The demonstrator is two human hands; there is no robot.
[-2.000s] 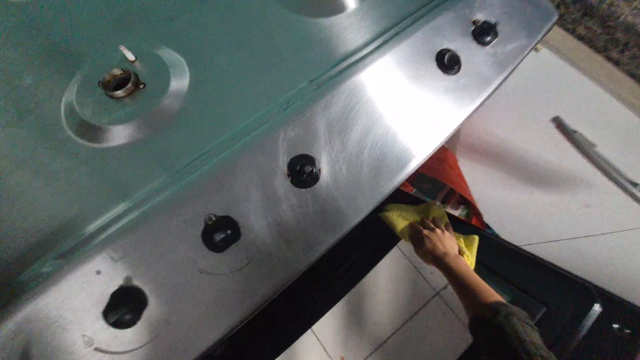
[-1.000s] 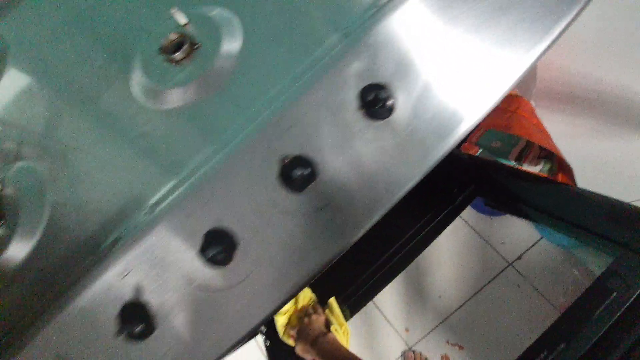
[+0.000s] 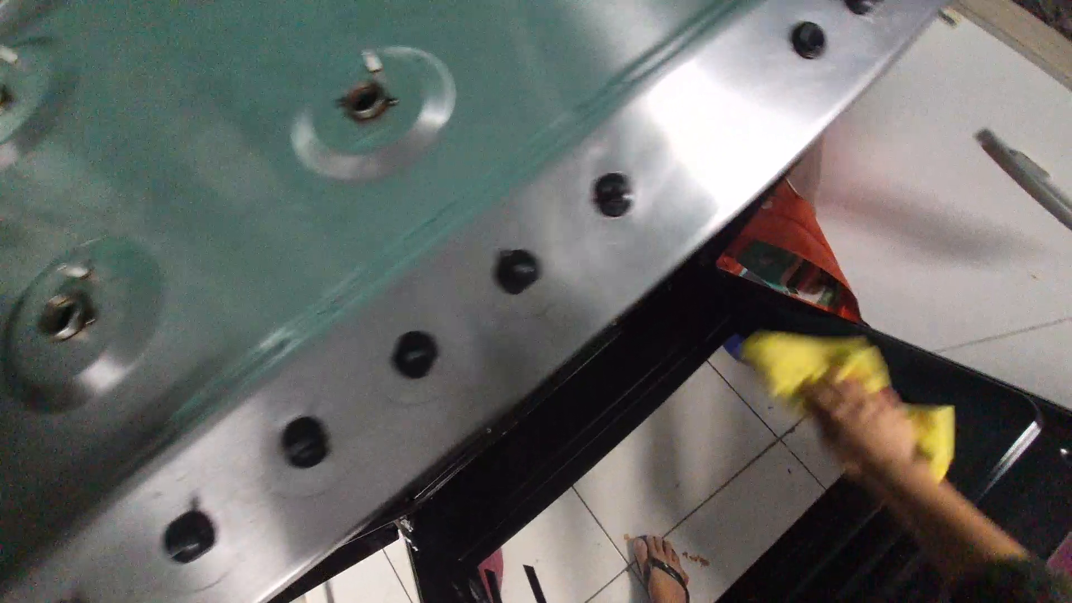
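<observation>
My right hand [image 3: 863, 419], its arm coming in from the lower right, is shut on a yellow cloth [image 3: 775, 356]; both are blurred. It is over the dark frame beside the open oven door [image 3: 980, 394], apart from the stove's steel front panel [image 3: 469, 402]. Along that panel sits a row of black knob fittings [image 3: 516, 270]. The stove's cooktop [image 3: 502, 109] spreads to the upper left, with uncovered burner openings [image 3: 366, 100]. My left hand is not in view.
A red printed bag [image 3: 791, 251] is wedged beyond the panel's edge. Below lie white floor tiles [image 3: 695, 469] with crumbs, and a foot in a flip-flop [image 3: 662, 569]. A white surface with a grey handle [image 3: 1026, 176] is at the right.
My right hand, with the cloth, has moved from the lower part of the stove front back toward the red bag and the open door. The view has shifted.
</observation>
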